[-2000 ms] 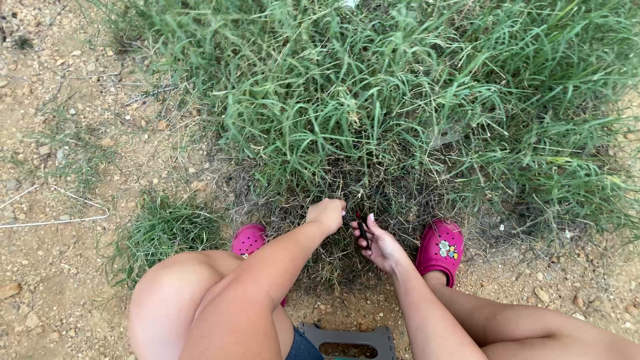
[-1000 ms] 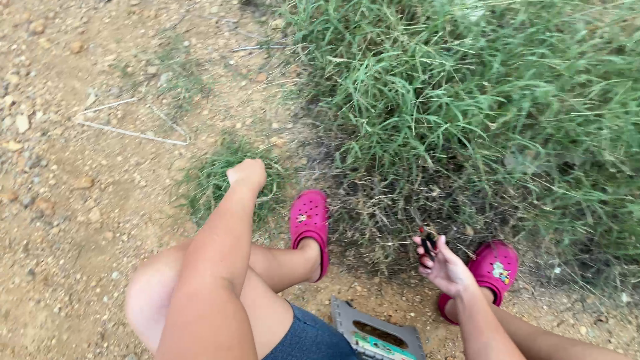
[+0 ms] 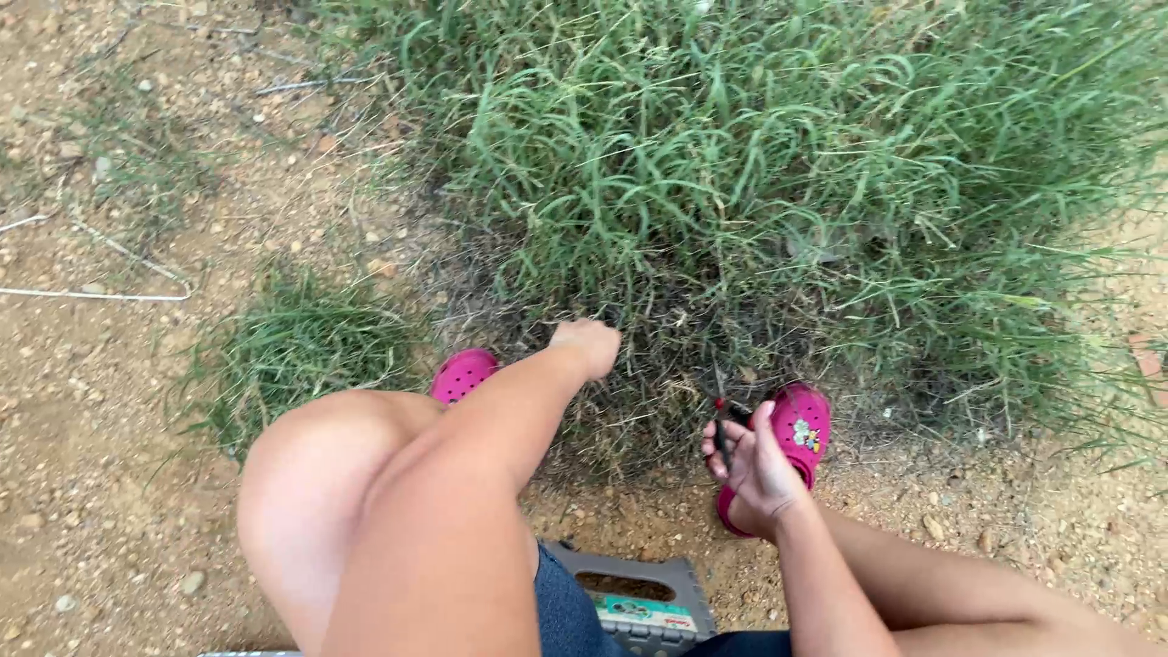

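My right hand point(image 3: 753, 461) holds small scissors or snips point(image 3: 721, 415) with dark handles and a red part at the pivot, the blades pointing up toward the grass. Just left of it, my left hand point(image 3: 589, 349) is curled low over the trimmed, brownish base of the large grass clump point(image 3: 657, 155); whether its fingers hold any stems is hidden. Beside my left foot lies a pile or tuft of green grass point(image 3: 310, 342).
Pink clogs point(image 3: 803, 424) are on my feet at the near edge of the clump. Below me is a grey plastic stool point(image 3: 680, 584). On the pebbly soil at the left lies a bent, pale thin rod or stem point(image 3: 109, 295).
My left hand has moved from the small grass tuft, where it was one second ago, rightward to the base of the large clump. The scissors or snips stay in my right hand. The view has shifted.
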